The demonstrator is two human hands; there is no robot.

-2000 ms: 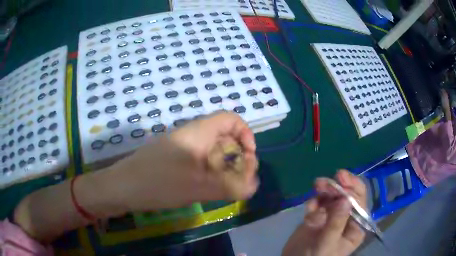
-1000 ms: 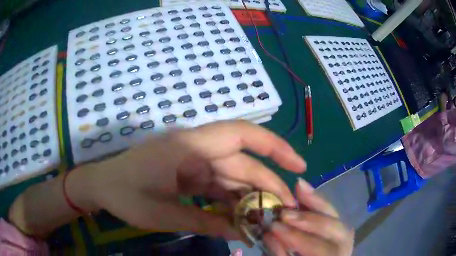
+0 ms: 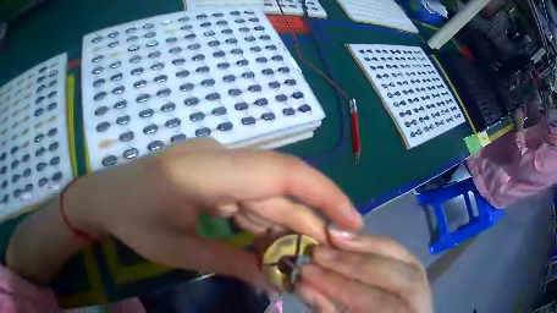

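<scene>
The brass insert [image 3: 284,254], a round gold disc with dark cross slots and a centre hole, faces up low in the middle. My left hand [image 3: 201,195] grips it from the left, index finger stretched over towards the right. My right hand [image 3: 366,275] comes from the lower right, its curled fingertips at the insert's right edge. A thin silvery piece shows at the disc's centre by those fingertips; it looks like the tweezers [image 3: 294,268], mostly hidden and blurred. The red test probe [image 3: 355,131] lies on the mat, its thin red wire running up and back.
Stacked white foam trays [image 3: 317,125] with dark oval parts lie behind my left hand. Another tray [image 3: 449,122] is at the right, one more [image 3: 15,211] at the far left. A blue stool [image 3: 436,244] and a person in a pink sleeve [image 3: 507,168] are beyond the bench edge.
My right hand, earlier apart with the tweezers, has come to the insert. My left hand has turned and opened its index finger outward. Since a second ago, both hands have shifted slightly left.
</scene>
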